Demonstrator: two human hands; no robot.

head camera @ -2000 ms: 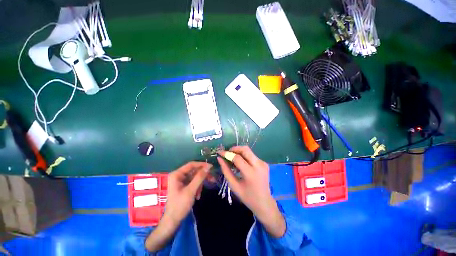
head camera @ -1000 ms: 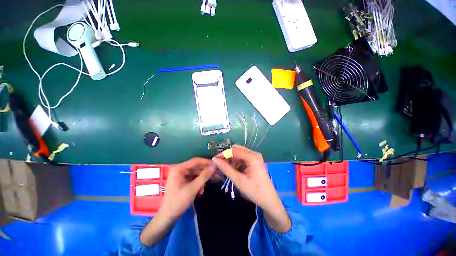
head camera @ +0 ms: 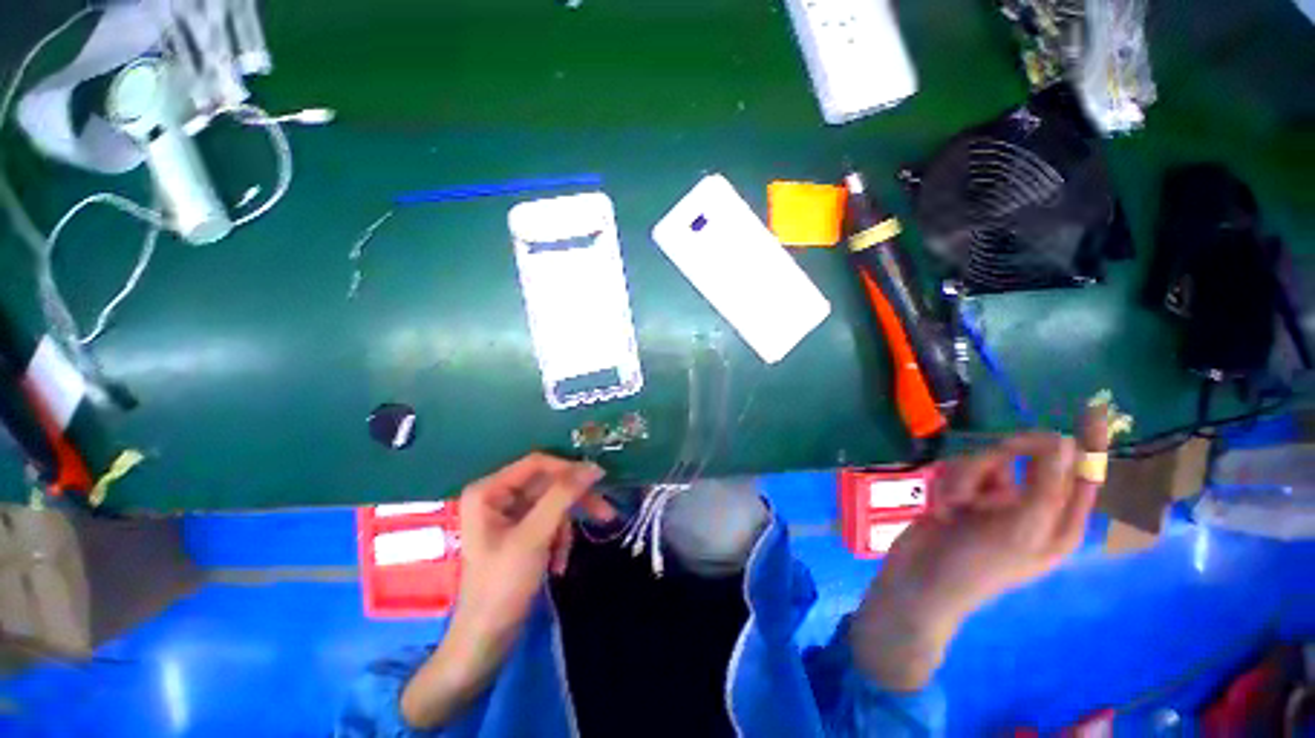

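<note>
A small circuit board [head camera: 610,431] lies at the bench's front edge, below the white housing frame [head camera: 577,303]. My left hand [head camera: 529,522] is just below the board, thumb and forefinger pinched together; whether they hold a thin wire is too small to tell. My right hand [head camera: 1017,505] is blurred, out at the right over the bench edge, with a yellow band on a finger; whether it holds anything is not clear. Short white cables [head camera: 658,528] hang over the edge beside my left hand. Thin lead wires [head camera: 707,404] lie right of the board.
White back cover [head camera: 743,268], orange sponge [head camera: 806,212], black-and-orange tool [head camera: 903,325], black fan [head camera: 1014,202] and black unit [head camera: 1219,274] stand to the right. Black disc [head camera: 392,425] and corded white device [head camera: 180,166] lie left. Red trays [head camera: 408,557] are below the edge.
My right hand has left the board and moved far right. My left hand stays near the board, slightly further left. The whole view has shifted a little.
</note>
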